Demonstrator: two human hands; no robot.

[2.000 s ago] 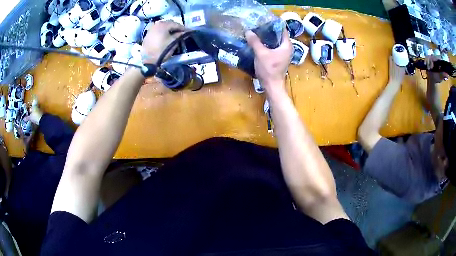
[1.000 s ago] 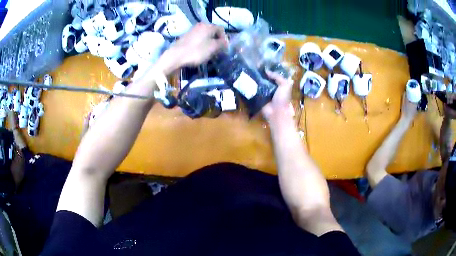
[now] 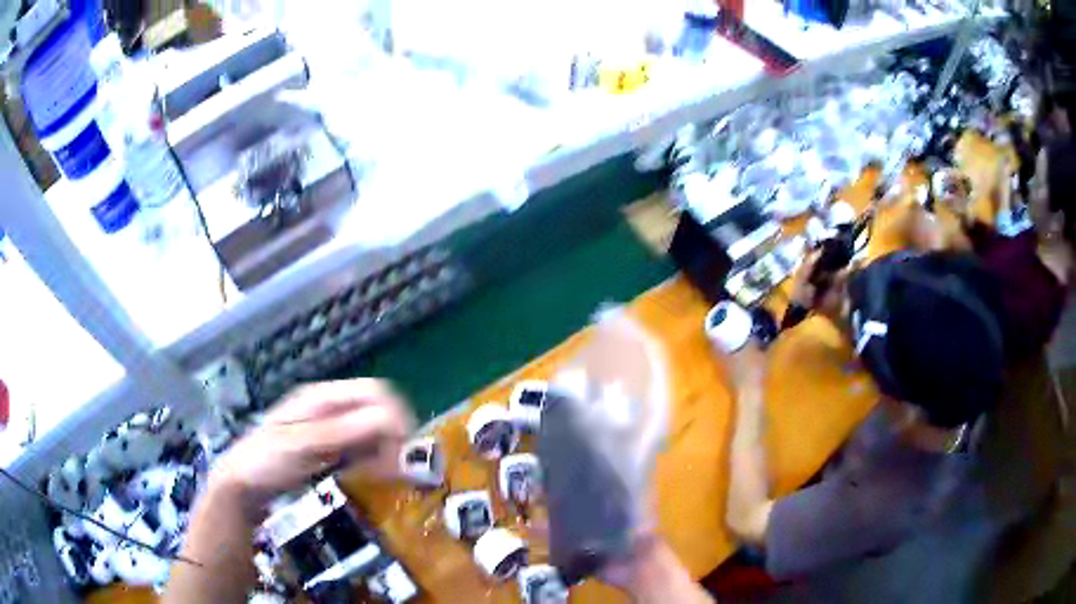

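My right hand point(image 3: 649, 569) is at the bottom, blurred and partly hidden, gripping the lower end of a clear plastic bag of black parts point(image 3: 584, 490). The bag is upright, its clear top blurred. My left hand point(image 3: 313, 442) is raised at lower left above the screw feeder point(image 3: 325, 537), fingers loosely bent, with nothing visible in it. White camera heads with dark openings, one of them here point(image 3: 468, 516), stand on the orange bench point(image 3: 696, 472) between my left hand and the bag.
White housings point(image 3: 148, 507) are piled at lower left. A white shelf point(image 3: 472, 218) with boxes and a blue-and-white roll crosses above green matting point(image 3: 531, 319). A coworker in a black cap point(image 3: 932, 330) sits at right, a hand by a white camera part point(image 3: 732, 327). More people are beyond.
The view has swung up and right, showing the shelf and coworker. My left hand has come away from the bag. The bag now stands upright in my right hand.
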